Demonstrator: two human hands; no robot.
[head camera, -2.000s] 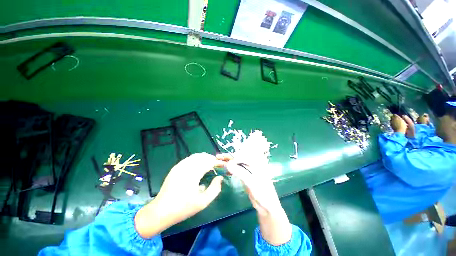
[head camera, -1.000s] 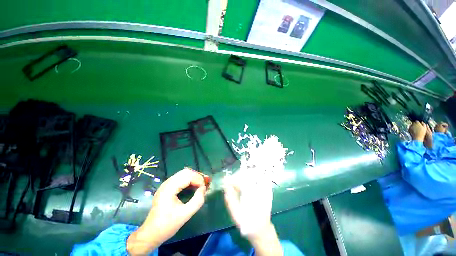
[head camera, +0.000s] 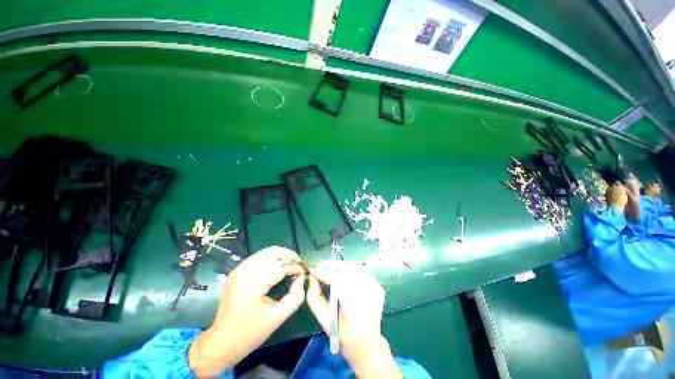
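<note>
My left hand (head camera: 255, 300) pinches a small dark part with an orange tint (head camera: 304, 269) between thumb and forefinger; most of it is hidden by the fingers. My right hand (head camera: 348, 300) touches the same spot with its fingertips and holds slim pale tweezers (head camera: 334, 311), lying upright in the picture across the hand. Two black phone frames lie just beyond the hands, one (head camera: 266, 215) behind my left hand and one (head camera: 320, 207) tilted beside it. A heap of white slips (head camera: 392, 226) lies beyond my right hand.
Black frame stack (head camera: 66, 215) at left. Yellow-and-black strips (head camera: 203, 244) left of my hands. Single frames (head camera: 330, 95) along the belt's far side. A small pale hooked piece (head camera: 460, 226) right of the white heap. At far right, a person in a blue smock (head camera: 629, 252) works beside mixed heaps (head camera: 536, 196).
My right hand has come back to my left hand, and the tweezers now show clearly in it. The frames on the far side have shifted a little left in view.
</note>
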